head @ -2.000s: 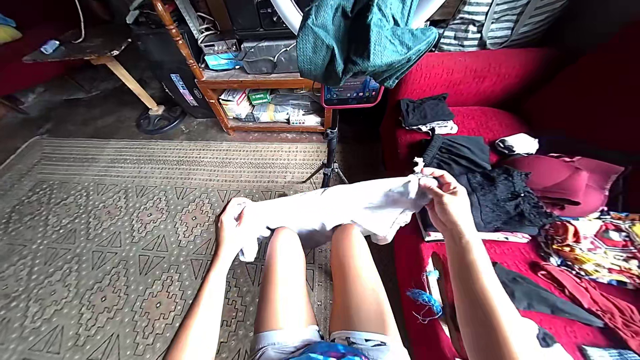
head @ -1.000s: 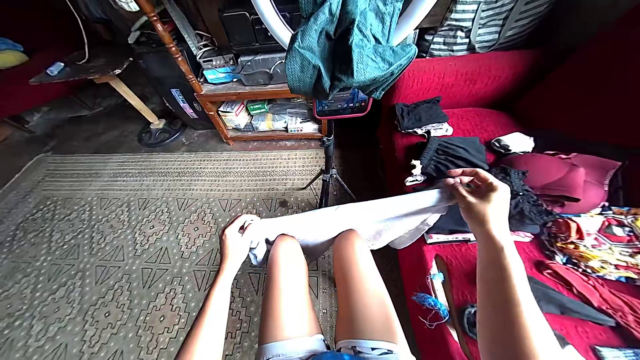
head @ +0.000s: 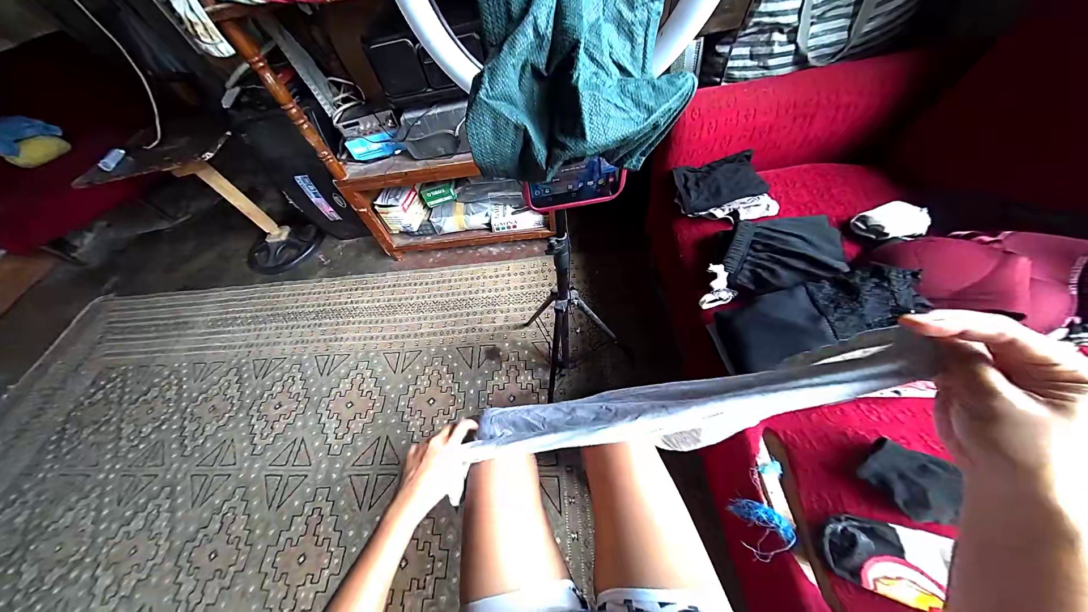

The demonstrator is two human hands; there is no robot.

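A pale grey-white cloth garment (head: 646, 416) is stretched between my hands above my knees. My left hand (head: 438, 467) grips its left end. At the right my right hand (head: 1003, 374) pinches the other end between thumb and fingers, higher up and in front of the sofa. Black shorts with a gathered waist (head: 786, 251), a folded black cloth (head: 721, 183), a black lacy garment (head: 863, 297) and a maroon padded bra (head: 952, 272) lie on the red sofa beyond my right hand. Nearer me on the seat are a dark cloth (head: 914, 480) and a rolled black-and-white piece (head: 858, 544).
A black tripod (head: 561, 297) stands ahead, with a phone (head: 574, 185) and a white ring light (head: 438, 42) draped in green cloth (head: 569, 93). Behind is a wooden shelf (head: 416, 176); a small table (head: 161, 157) stands left. Blue stringy fibre (head: 765, 520) hangs by the sofa edge (head: 739, 459).
My right hand has moved right with its end of the cloth, which now looks narrower and more tightly stretched. My left hand still holds the other end.
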